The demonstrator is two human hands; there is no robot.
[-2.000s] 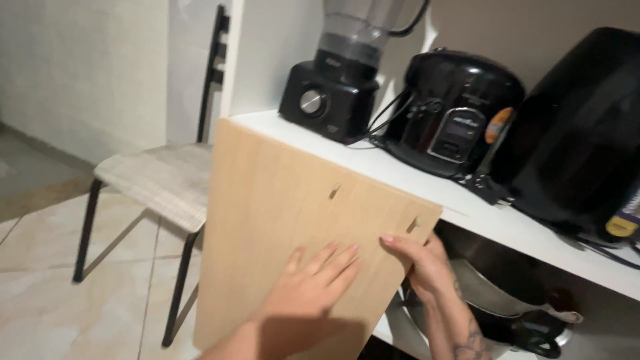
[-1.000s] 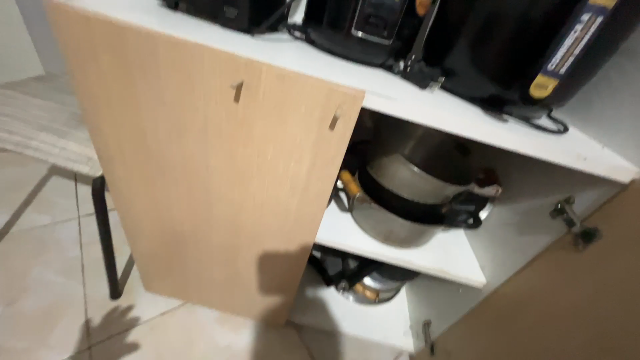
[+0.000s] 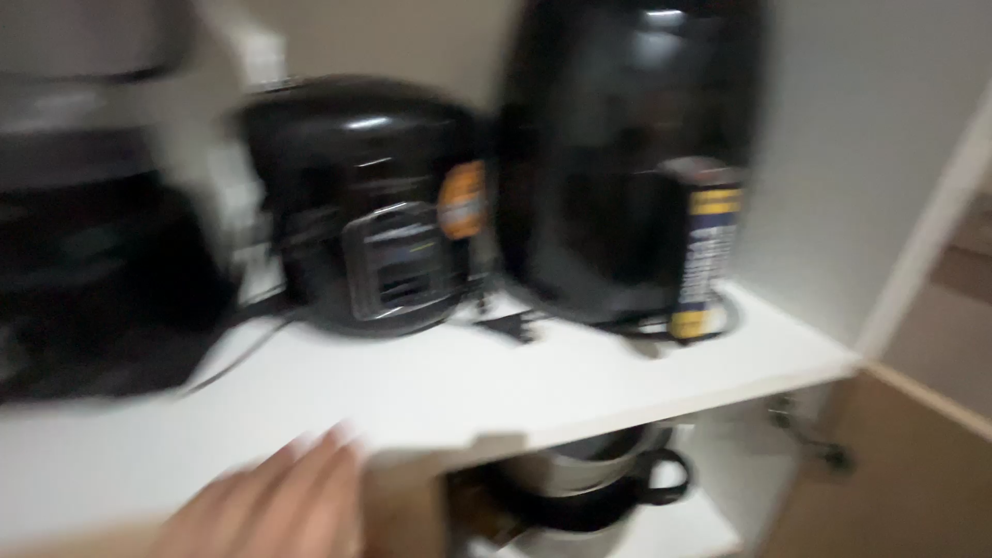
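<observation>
One of my hands, seemingly my left hand (image 3: 271, 504), shows at the bottom left with its fingers close together, at the front edge of the white shelf (image 3: 434, 387). Blur hides whether it touches the shelf or the light wood door (image 3: 403, 500) beside it. I see nothing held in it, though its palm is hidden. My right hand is out of view. Behind the fingers stands a black electric cooker (image 3: 364, 170) with a front panel and an orange sticker.
A black blender base (image 3: 101, 287) stands left, and a black air fryer (image 3: 620, 155) right, with power cords on the shelf. Stacked pots (image 3: 573, 496) sit in the compartment below. A hinged wood door (image 3: 891, 473) hangs open at the lower right.
Both hands were on the wood door two seconds ago; one second ago only their shadows showed. Now one hand is back at the shelf edge. The view has shifted up and closer.
</observation>
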